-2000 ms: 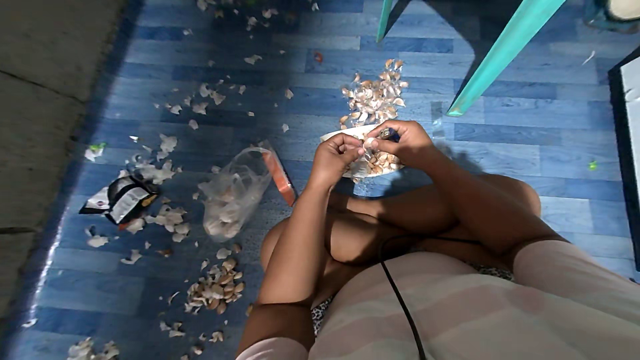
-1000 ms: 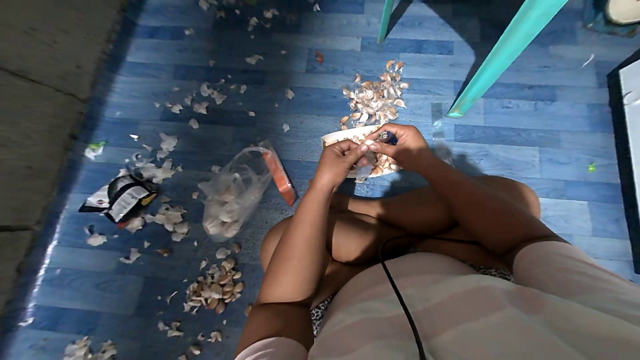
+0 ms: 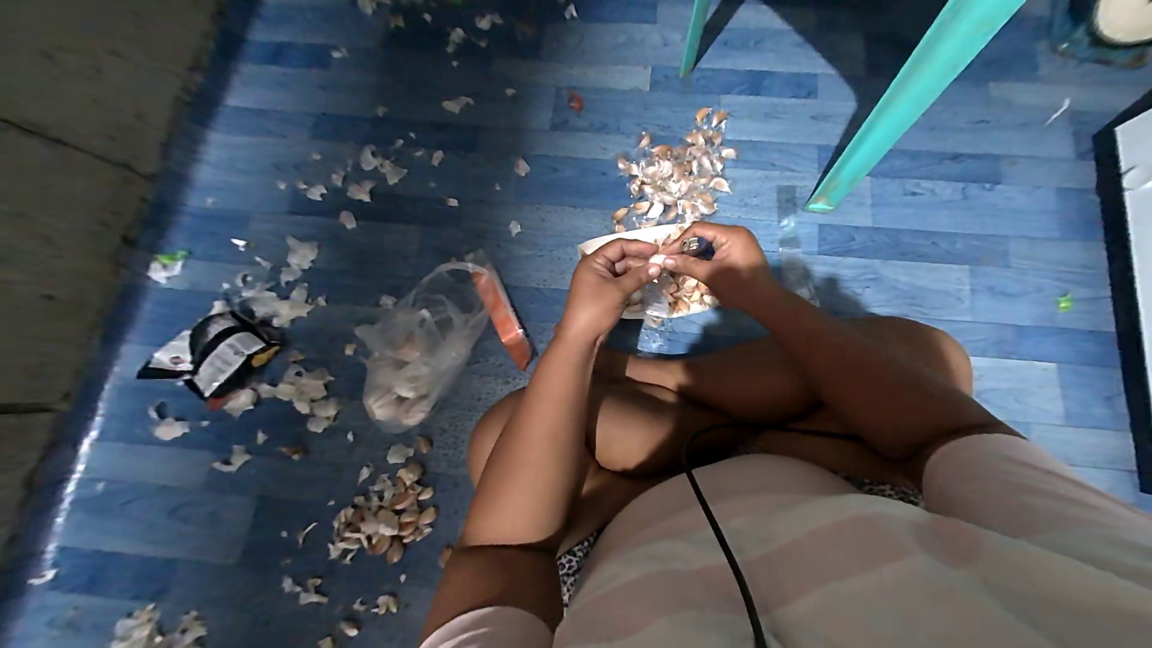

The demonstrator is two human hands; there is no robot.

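Observation:
A small white garlic clove (image 3: 659, 260) is pinched between the fingertips of my left hand (image 3: 605, 286) and my right hand (image 3: 727, 263). A small dark object with a metal part (image 3: 693, 245) sits within my right hand; its kind cannot be told. Beneath both hands lies a white tray or plate (image 3: 601, 241), partly hidden, with garlic cloves and peelings on it. Just beyond it, many unpeeled garlic cloves (image 3: 675, 180) are spread on the floor. A second pile of cloves (image 3: 387, 517) lies at the lower left, beside my left forearm.
A clear plastic bag with pale contents (image 3: 409, 369) and an orange strip (image 3: 504, 315) lie left of my legs. Farther left are a black and white packet (image 3: 220, 351) and scattered garlic skins (image 3: 301, 387). Turquoise furniture legs (image 3: 909, 99) stand ahead. A black-edged white object (image 3: 1136, 180) is at right.

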